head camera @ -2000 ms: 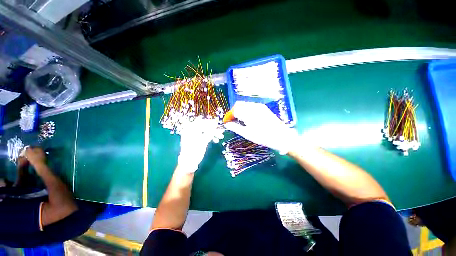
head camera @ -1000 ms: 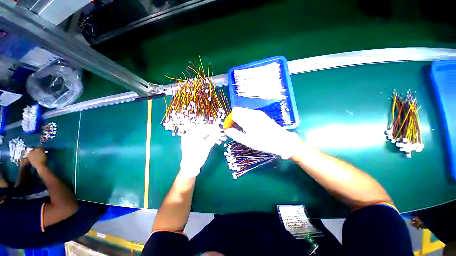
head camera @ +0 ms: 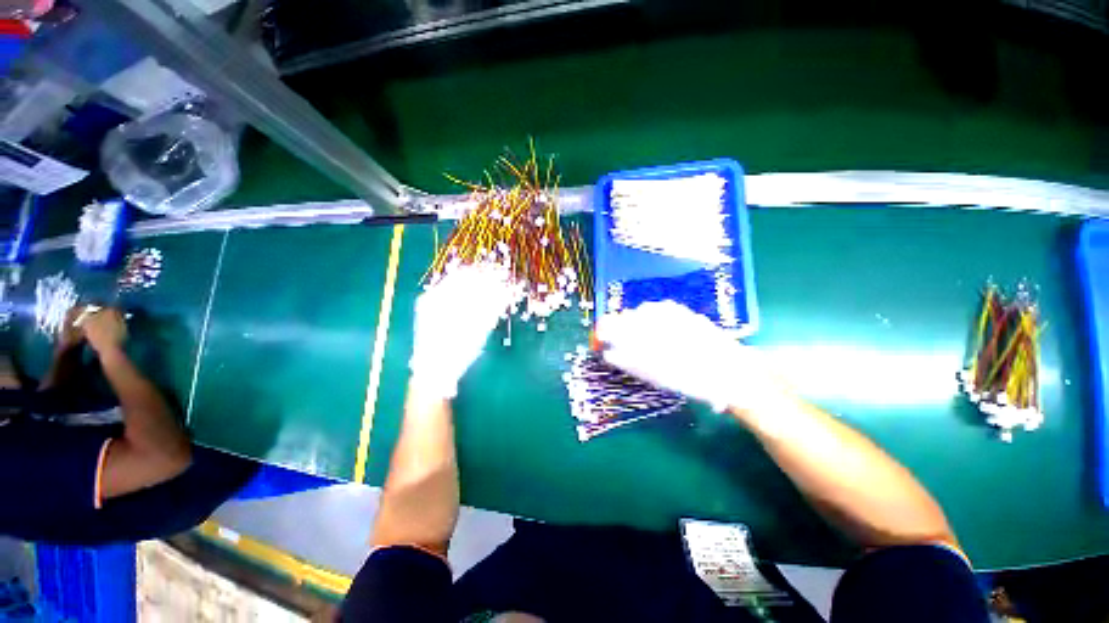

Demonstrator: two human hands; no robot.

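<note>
A fanned heap of yellow and red-brown wire leads (head camera: 517,231) with white ends lies left of a small blue tray (head camera: 749,274). My left hand (head camera: 460,319), in a white glove, is on the heap's lower left white ends; its fingertips are not clear. My right hand (head camera: 669,351), in a white glove with an orange spot at the fingertips, is at the tray's near edge, above the flat pile of purple-brown leads (head camera: 611,399). Whether it holds a lead cannot be told. The tray has white parts (head camera: 669,213) in its far part and blue-purple strands (head camera: 671,292) nearer.
A separate harness bundle (head camera: 1007,363) lies at the right, beside a large blue tray (head camera: 1093,329) cut by the edge. A pale rail (head camera: 876,190) runs behind. At left are a clear bag (head camera: 170,164) and a neighbour's hands (head camera: 100,326). A printed card (head camera: 720,555) hangs at my front.
My hands have moved apart: the left onto the heap's left side, the right away from the heap toward the tray's near edge and the flat pile. The whole view has shifted somewhat.
</note>
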